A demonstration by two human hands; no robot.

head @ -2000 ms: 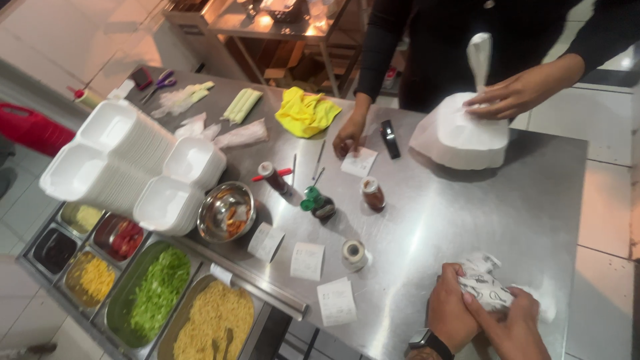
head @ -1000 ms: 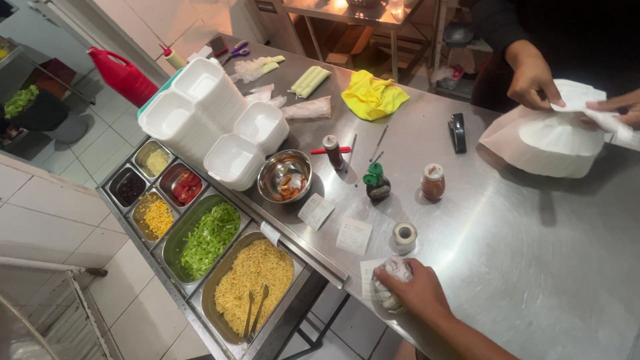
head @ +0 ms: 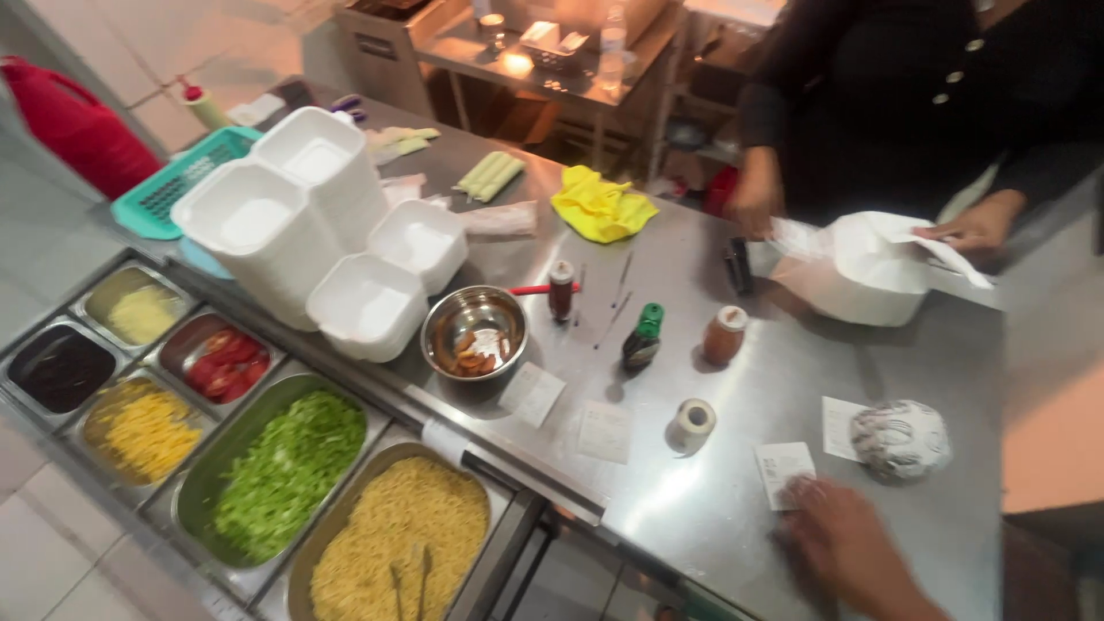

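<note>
My right hand [head: 832, 539], blurred, is at the lower right, its fingertips over the lower edge of a printed paper slip [head: 785, 474]; its grip is unclear. Beyond it, a round bundle in printed wrapping paper [head: 901, 438] sits on the steel table, partly over or against another slip [head: 841, 427]. A tape roll [head: 693, 423] stands left of the hand, near two more slips [head: 533, 394]. Farther back are a green-capped bottle [head: 643, 336] and a sauce bottle with a white cap [head: 724, 335]. My left hand is out of view.
Across the steel table [head: 931, 543], a co-worker's hands handle a white plastic bag [head: 871, 267] beside a black stapler [head: 738, 266]. Foam containers [head: 259, 224], a steel bowl [head: 474, 332] and a yellow cloth [head: 601, 204] stand left. Trays of shredded lettuce [head: 289, 470] and other fillings line the near left.
The wrapped bundle, in my right hand near the tape roll one second ago, now lies farther right, let go. My left hand, seen two seconds ago, is out of view. The view has shifted.
</note>
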